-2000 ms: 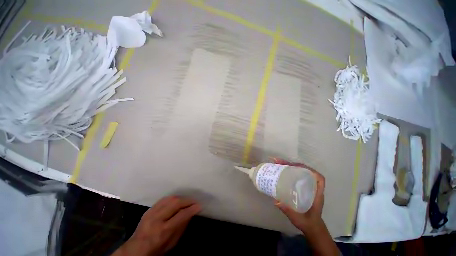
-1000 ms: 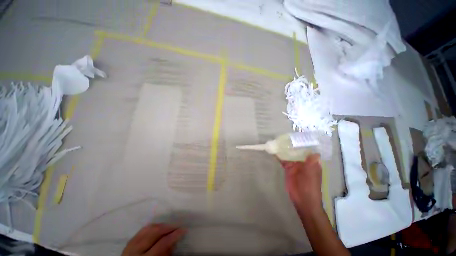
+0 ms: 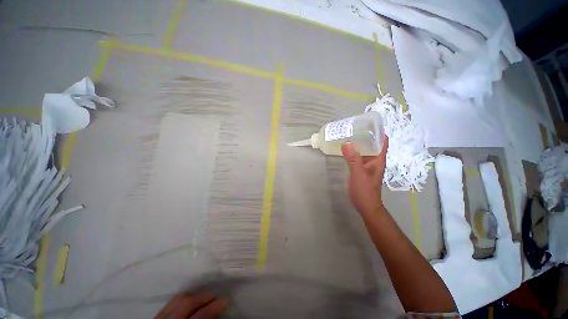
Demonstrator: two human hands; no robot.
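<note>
My right hand is closed around a clear squeeze bottle with yellowish liquid and a white printed label. The bottle lies tilted in the hand above the board, its long nozzle pointing left, near the yellow tape line. My left hand is at the bottom edge, partly cut off; its fingertips point right and nothing shows in it. Dark streaks surround two lighter strap-shaped areas on the grey-beige board.
Long white strips are heaped at the left, below a crumpled white scrap. Short white strips lie right of the bottle. A white U-shaped panel with a tape roll and white sheets are at the right.
The bottle has risen from near the board's front edge to beside the strip heap, its nozzle still pointing left. The camera view has shifted. My left hand now shows less, at the bottom edge.
</note>
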